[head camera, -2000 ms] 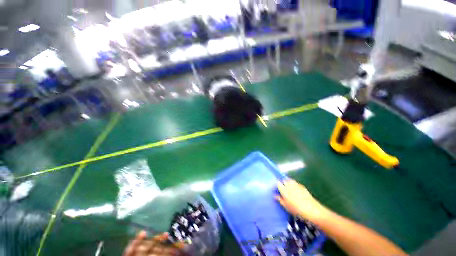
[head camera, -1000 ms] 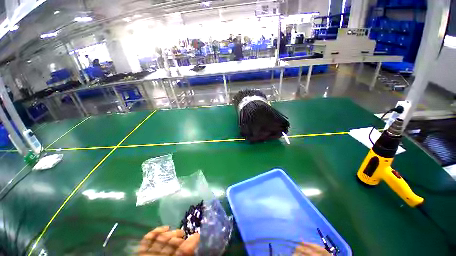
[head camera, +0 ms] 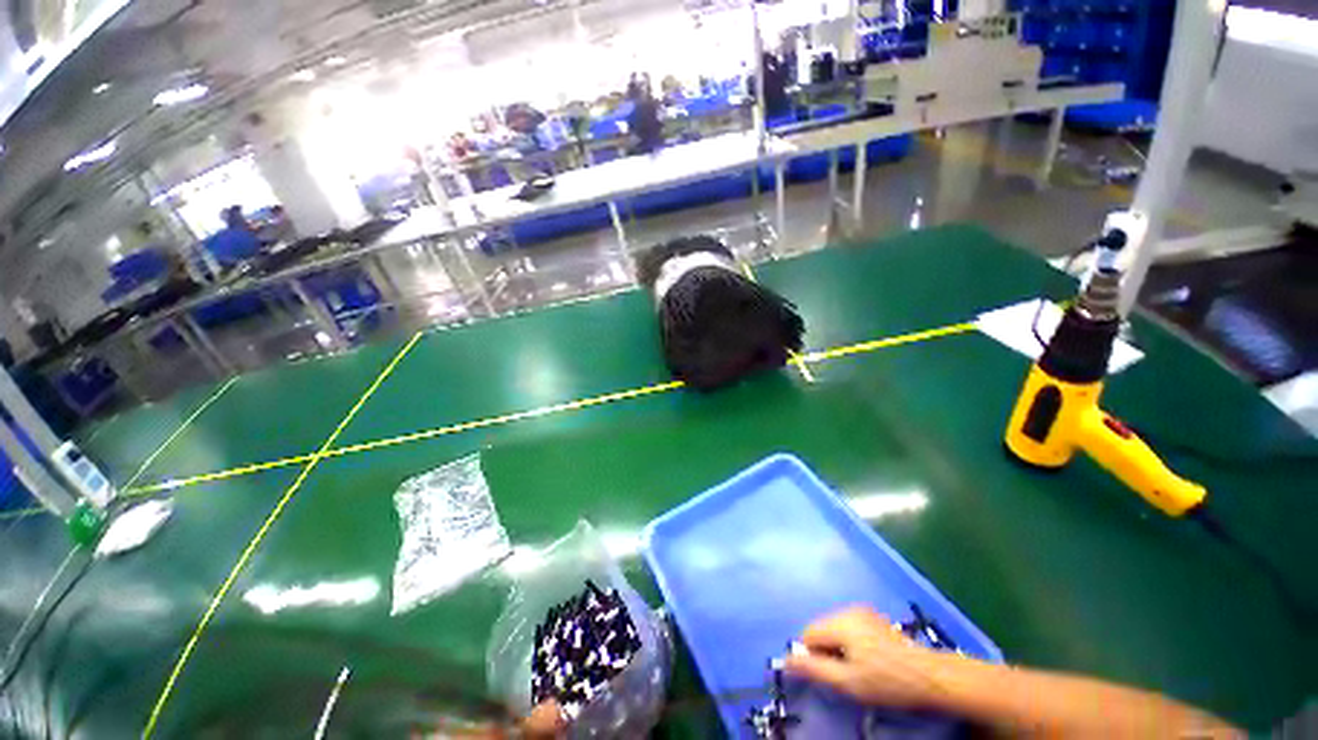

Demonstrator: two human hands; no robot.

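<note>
A clear plastic bag (head camera: 651,680) bulges with small black-and-white parts (head camera: 586,646) in front of me. My left hand (head camera: 538,721) is at the bag's lower left, mostly cut off by the bottom edge and blurred; its grip cannot be told. The blue tray (head camera: 752,535) lies right of the bag, with a few black-and-white parts in its near end. My right hand (head camera: 867,662) is over the tray's near end, palm down, fingers curled at some parts (head camera: 773,701); whether it holds any is hidden.
A flat clear bag (head camera: 445,532) lies left of the full bag. A thin white strip (head camera: 333,704) is near the left front. A black bundle (head camera: 723,325) lies at the far side. A yellow heat gun (head camera: 1067,419) stands at the right by white paper (head camera: 1019,330).
My right hand has come further into view over the tray from the bottom edge. My left hand is lower and less visible. The bag's opening shows more parts. The view has shifted.
</note>
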